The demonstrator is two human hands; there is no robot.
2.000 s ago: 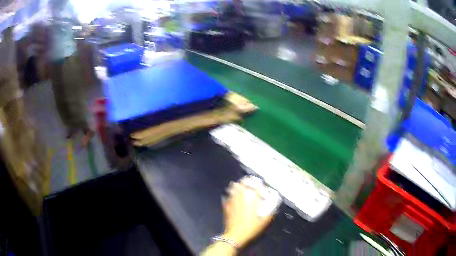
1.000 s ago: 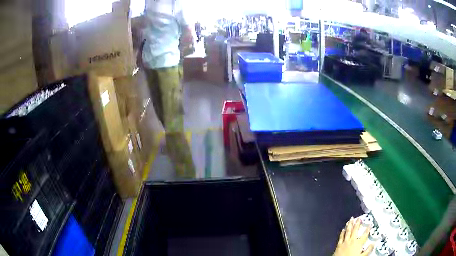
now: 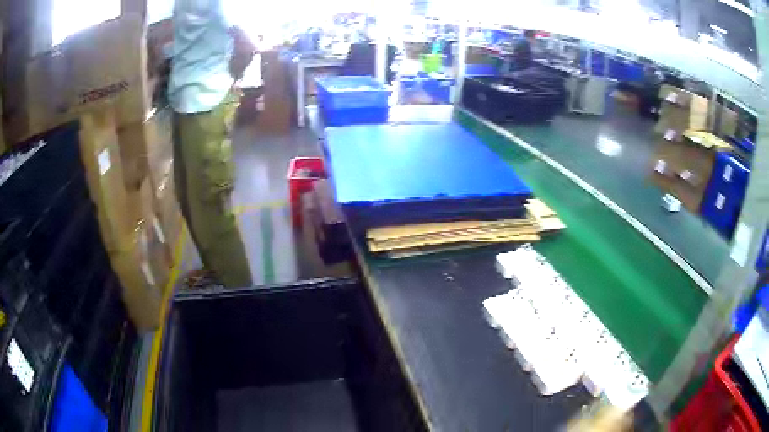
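Observation:
Several white plug adapters [image 3: 548, 325] lie close together in rows on the black mat [image 3: 447, 329], along its right side. They look overexposed, with small dark marks on top, so single pieces are hard to tell apart. A blurred hand [image 3: 603, 419] is cut off by the bottom edge, at the near end of the rows. Which of my hands it is, and whether it holds anything, I cannot tell.
A stack topped with a blue sheet [image 3: 422, 160] over brown cardboard [image 3: 455, 236] stands at the mat's far end. A large black bin [image 3: 270, 337] is left of the bench. A person [image 3: 202, 126] stands beyond it. A red crate [image 3: 717, 405] and metal post [image 3: 725, 287] are right.
The view has turned right since a second ago. A second row of adapters now lies left of the first one. The hand has moved down to the picture's bottom edge.

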